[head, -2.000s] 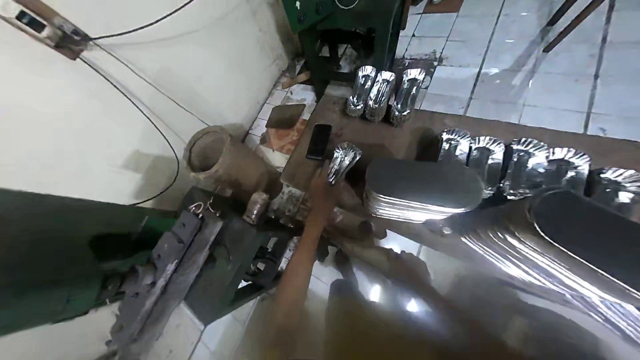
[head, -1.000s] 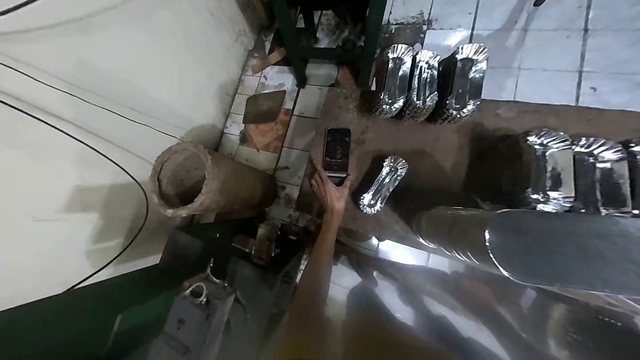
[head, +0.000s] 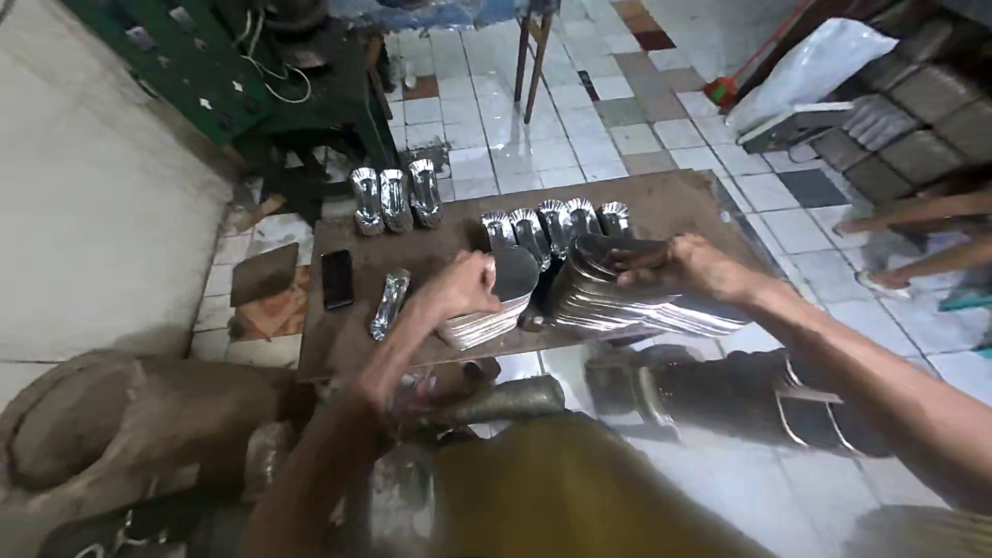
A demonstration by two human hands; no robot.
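My left hand (head: 463, 288) rests on the near-left side of a stack of oval metallic sheets (head: 515, 275), thumb and fingers at its edge. On the right, my right hand (head: 682, 267) has its fingers on the top of a larger, fanned stack of the same sheets (head: 597, 298); whether it pinches any is unclear. A single fluted foil tray (head: 390, 304) lies just left of my left hand, and a black phone (head: 337, 279) lies farther left on the brown low table (head: 659, 194).
Nested fluted foil trays (head: 394, 198) stand at the table's back left, and several more (head: 554, 225) stand behind the stacks. A clay-like cylinder (head: 147, 411) is at lower left, green machinery (head: 310, 101) at upper left. Another person's feet (head: 891, 279) are at far right.
My left hand has moved from beside the phone to the smaller sheet stack. My right hand now shows on the larger stack. The view has swung to the right.
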